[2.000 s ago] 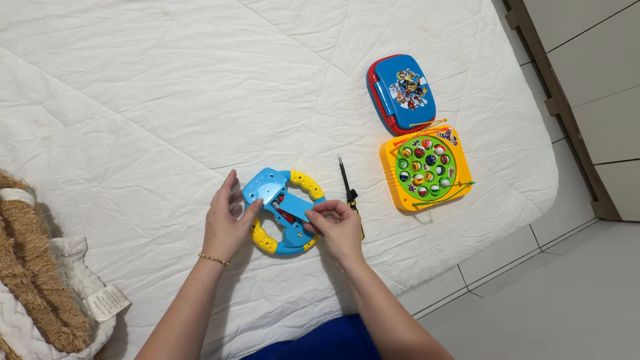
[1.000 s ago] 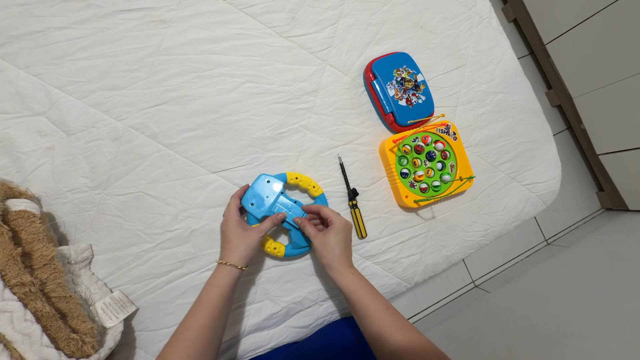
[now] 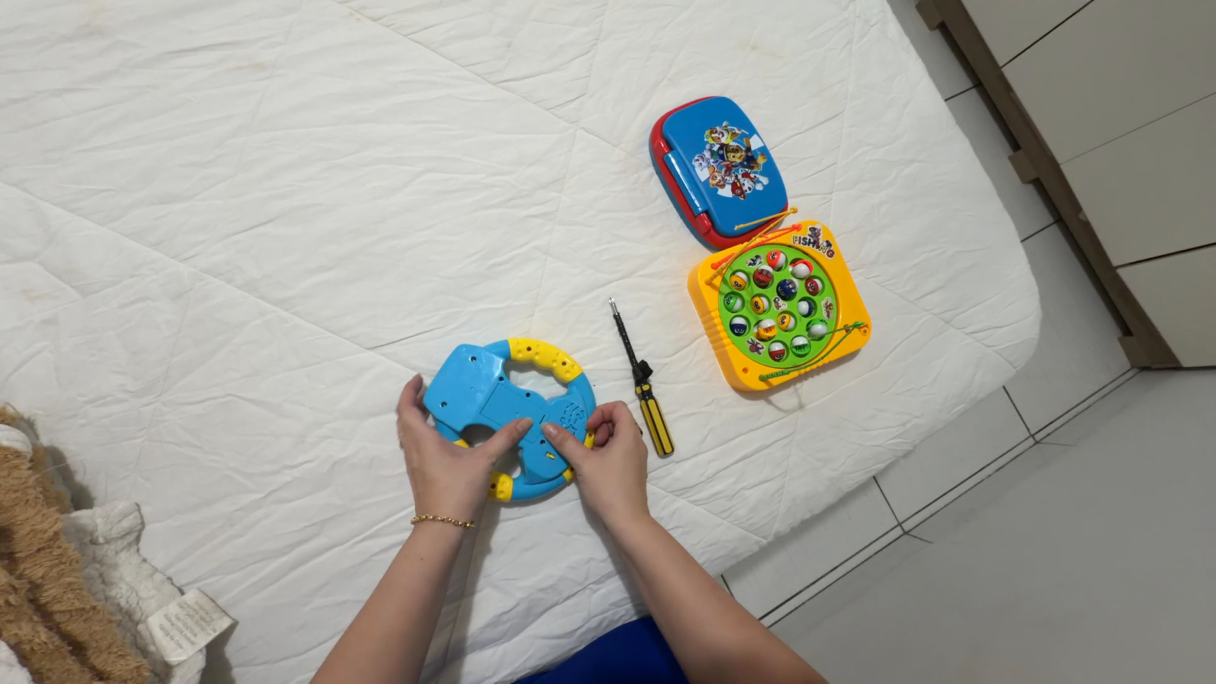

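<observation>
A blue and yellow toy steering wheel lies back side up, with small screw holes showing. My left hand grips its left side, thumb on the middle near the battery cover, which sits in its recess. At the lower right, my right hand holds the rim and presses its thumb on the back of the toy. A screwdriver with a yellow and black handle lies just right of the wheel, its shaft pointing up and touching neither hand.
A yellow fishing game with small round pieces and thin rods stands to the right, against a blue and red case. Brown plush fabric and a white fleece with a label lie at lower left. The bed's edge borders the tiled floor.
The blue cover, held raised over the opening two seconds ago, now lies in the back of the wheel. My right hand has moved from the cover to the rim.
</observation>
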